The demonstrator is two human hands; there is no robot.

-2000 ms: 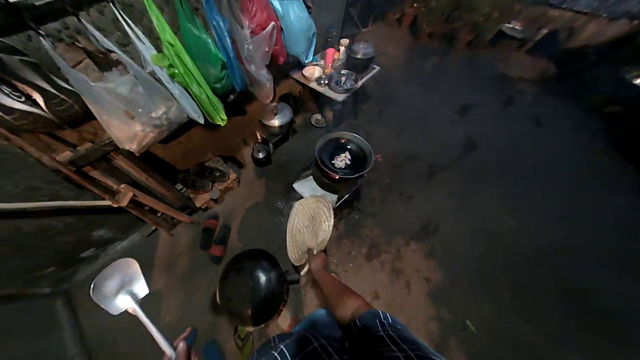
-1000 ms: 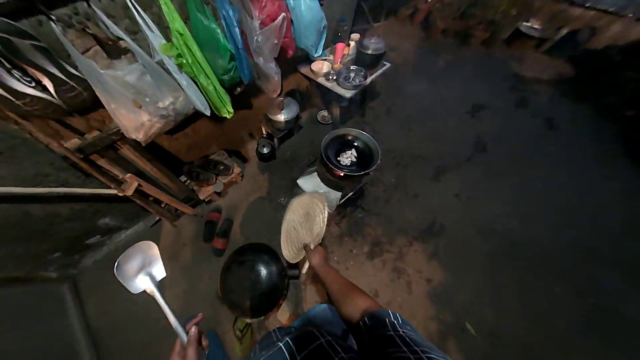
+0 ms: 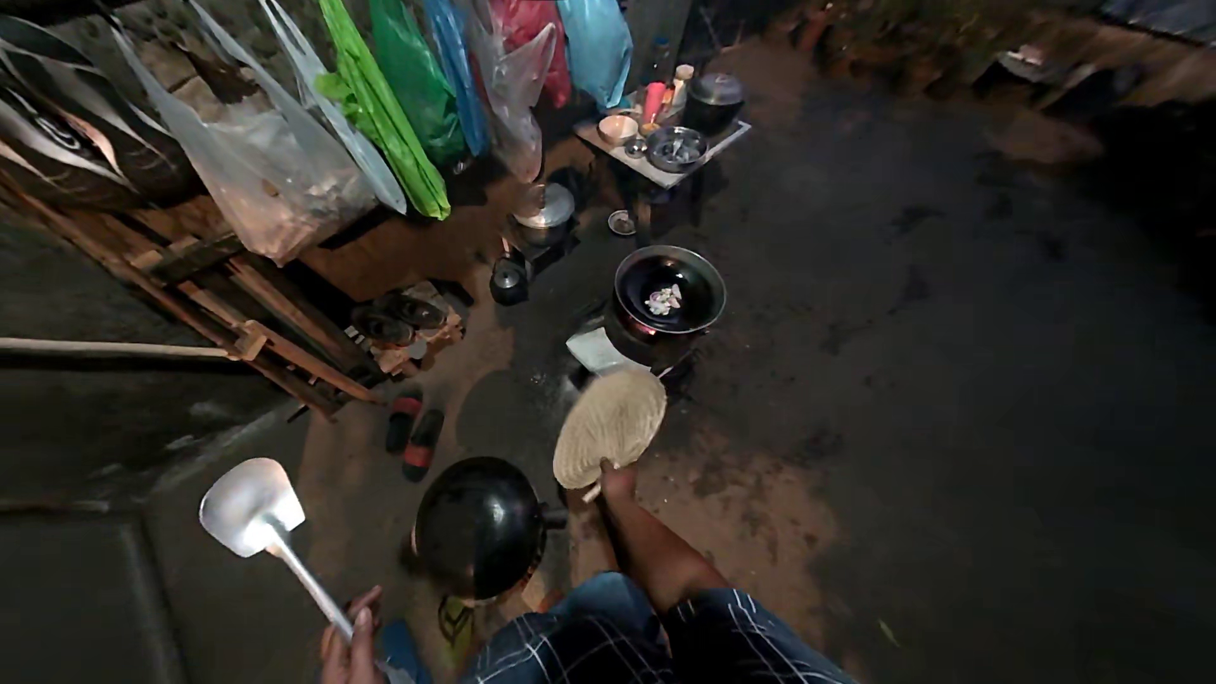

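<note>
My left hand (image 3: 356,638), at the bottom left, is closed around the handle of a metal wok spatula (image 3: 252,508), its broad blade raised. My right hand (image 3: 616,483) grips the short handle of a woven hand fan (image 3: 613,427). Beyond the fan, a dark pan (image 3: 703,309) rests on a small stove (image 3: 651,347), with some pale chopped pieces (image 3: 664,300) in its middle. A light flat piece (image 3: 600,351) lies at the stove's near left side. Between my hands, a black wok or round pan (image 3: 478,527) with a short handle sits low near my knees.
Plastic bags (image 3: 408,85) hang at the upper left above a wooden rack (image 3: 218,313). A low table (image 3: 655,173) holds bowls, bottles and a dark pot. A lidded pot (image 3: 544,207) and small kettle (image 3: 509,277) stand left of the stove. Sandals (image 3: 421,446) lie on the ground.
The fan in my right hand has changed its tilt and swung a little between frames. My left hand still holds the spatula, which appears lower relative to the black wok than two seconds ago.
</note>
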